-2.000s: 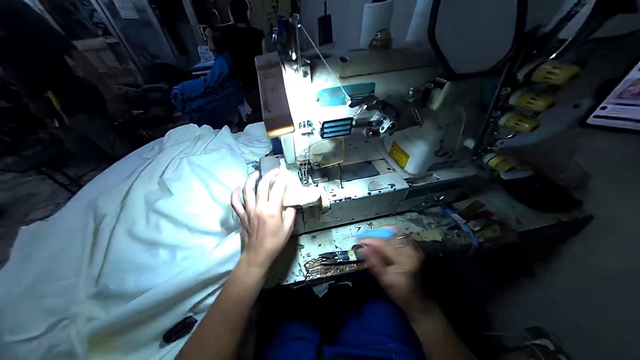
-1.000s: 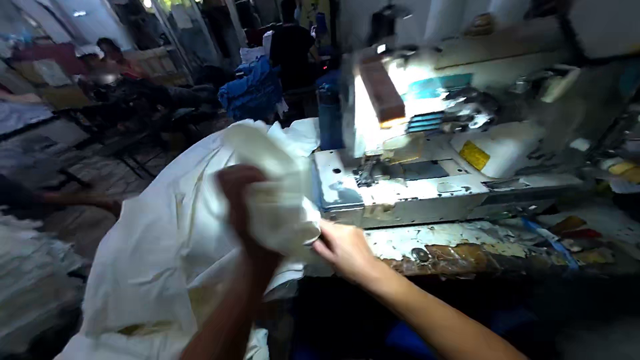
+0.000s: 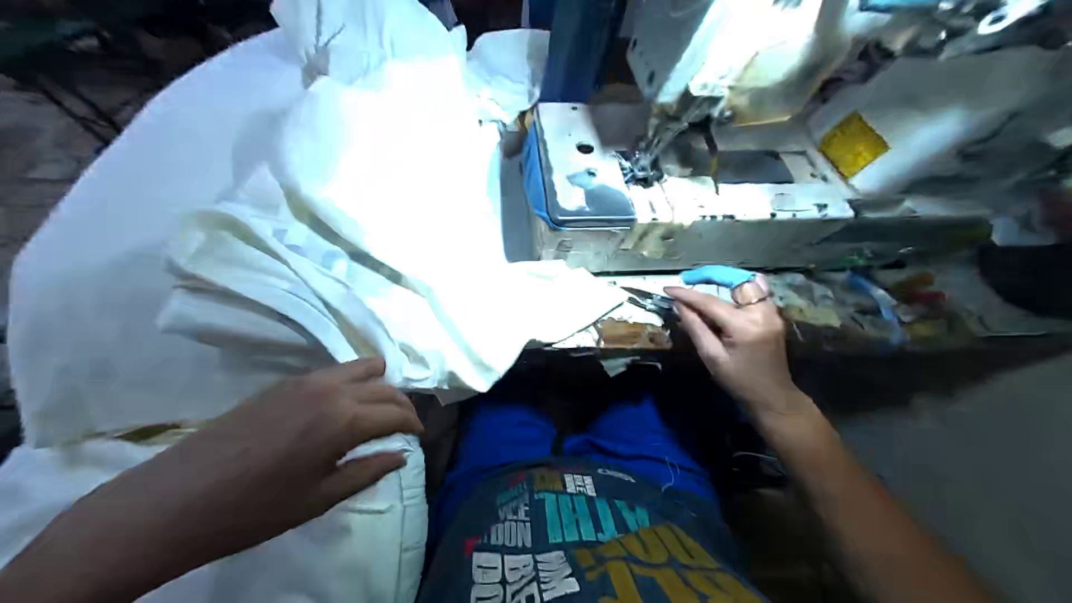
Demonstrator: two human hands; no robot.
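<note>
White fabric (image 3: 394, 193) lies heaped left of the sewing machine (image 3: 737, 205), and one corner of it reaches the table's front edge. My left hand (image 3: 360, 427) rests on the cloth near its seamed lower edge, fingers bent over a fold. At the table edge, right of the cloth corner, my right hand (image 3: 733, 327) pinches small metal thread snips (image 3: 649, 300), whose blades point left. A ring is on one of its fingers. Behind that hand shows a light blue strip (image 3: 718, 275), partly covered by the fingers. The machine's needle area (image 3: 643, 163) holds no cloth.
The machine head and its lamp glow stand above the bed. Scraps and a pale blue strip (image 3: 875, 297) lie along the worn table edge (image 3: 808, 306) at right. A yellow label (image 3: 853, 145) is on the machine. My lap in blue trousers (image 3: 586, 431) is below the table.
My left hand has come down from the raised, bunched cloth and lies lower on the fabric. My right hand has moved away from the cloth to the snips. The view has tilted down.
</note>
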